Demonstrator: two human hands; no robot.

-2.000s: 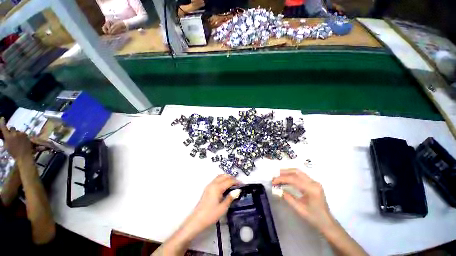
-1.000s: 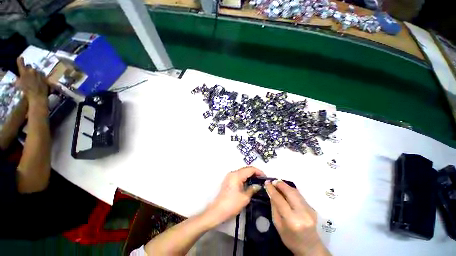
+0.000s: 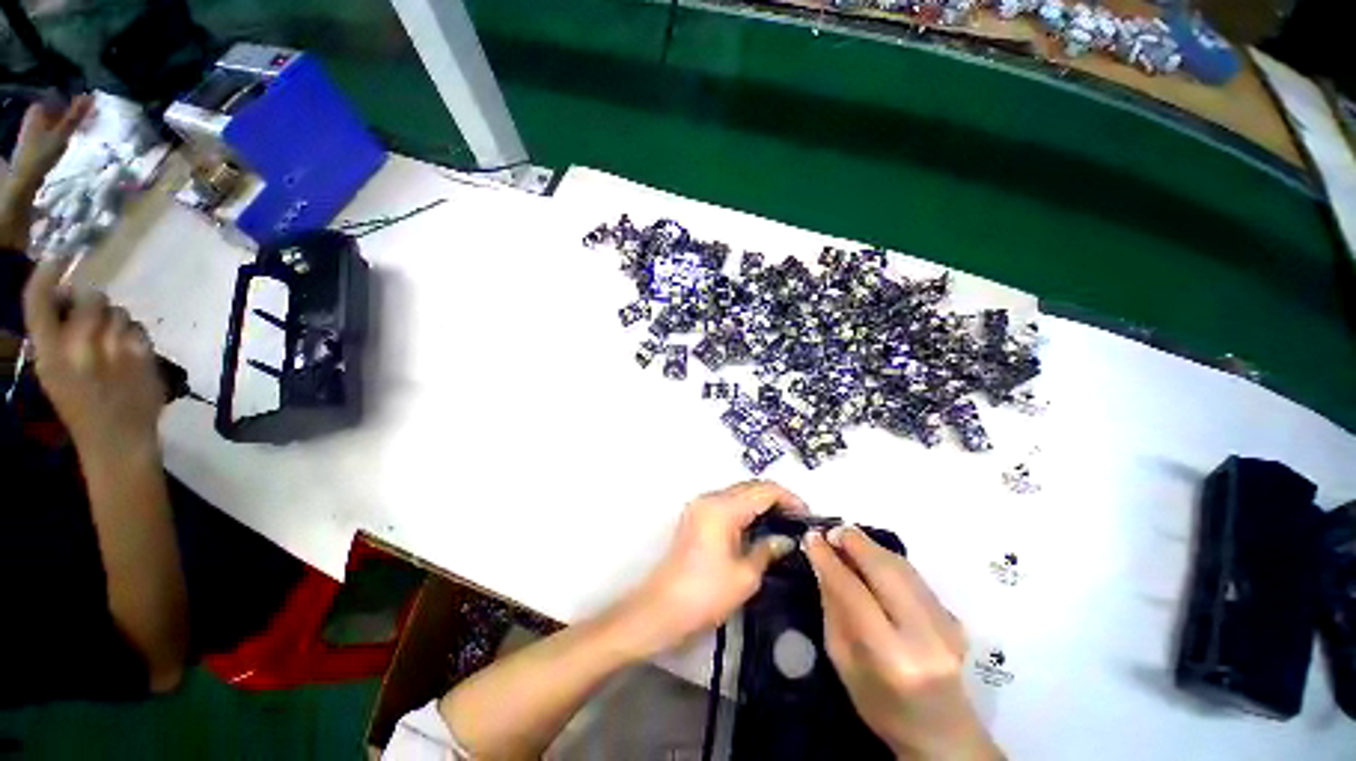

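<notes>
A black plastic housing [image 3: 799, 691] lies at the near edge of the white bench, with a pale round spot in its floor. My left hand [image 3: 711, 562] grips its far end on the left side, with thumb and fingers on the rim. My right hand [image 3: 889, 632] is at the same end from the right, its fingertips pressed together near my left thumb. Pale covers show on the fingertips. Whether a small part is between the right fingertips is hidden. A loose pile of small dark circuit modules [image 3: 833, 335] lies beyond the housing.
A black housing with side openings [image 3: 298, 339] stands at left near a blue box [image 3: 305, 146]. Another person's hands [image 3: 97, 357] are at far left. Two black housings [image 3: 1252, 587] lie at right. A brown carton [image 3: 390, 632] is below the bench edge. A green belt [image 3: 922, 164] runs behind.
Both hands have come together at the housing's far end; two seconds ago the right hand was apart from it. The view has shifted. The neighbour's hands have moved apart.
</notes>
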